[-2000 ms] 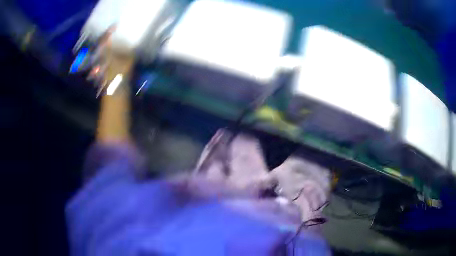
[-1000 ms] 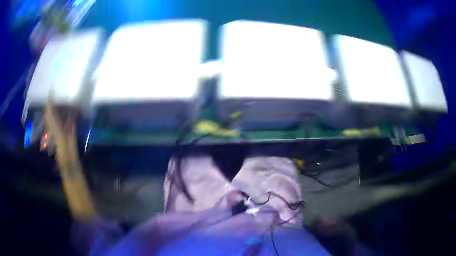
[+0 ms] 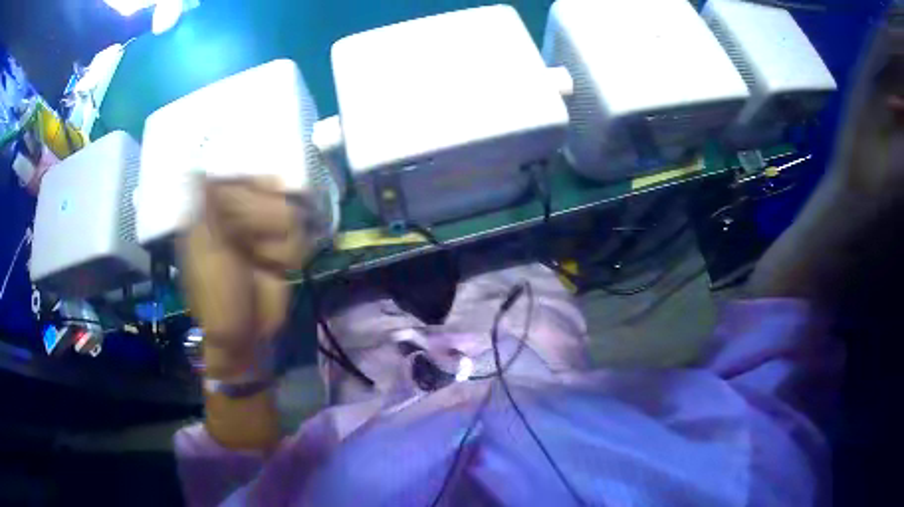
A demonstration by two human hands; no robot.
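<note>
Five white rounded projector-like units stand in a row. My left hand (image 3: 248,223), blurred with curled fingers, is over the near top edge of the second unit from the left (image 3: 233,124); contact and anything held cannot be told. The middle unit (image 3: 451,89) and the fourth unit (image 3: 644,59) have black leads at their near sides. The far-left unit (image 3: 79,218) shows a small blue mark on top. My right hand (image 3: 882,119) is raised at the right edge, dark, blurred and partly cut off.
The green bench (image 3: 476,226) has yellow strips (image 3: 382,239) along its near edge. Black leads hang below it. A thin black cable (image 3: 501,366) lies over my shirt and lap. Crumpled clear and yellow items (image 3: 59,129) are at back left.
The view has turned and sharpened. My left hand has moved from the far-left unit to the second unit. My right hand has come into view at the right edge.
</note>
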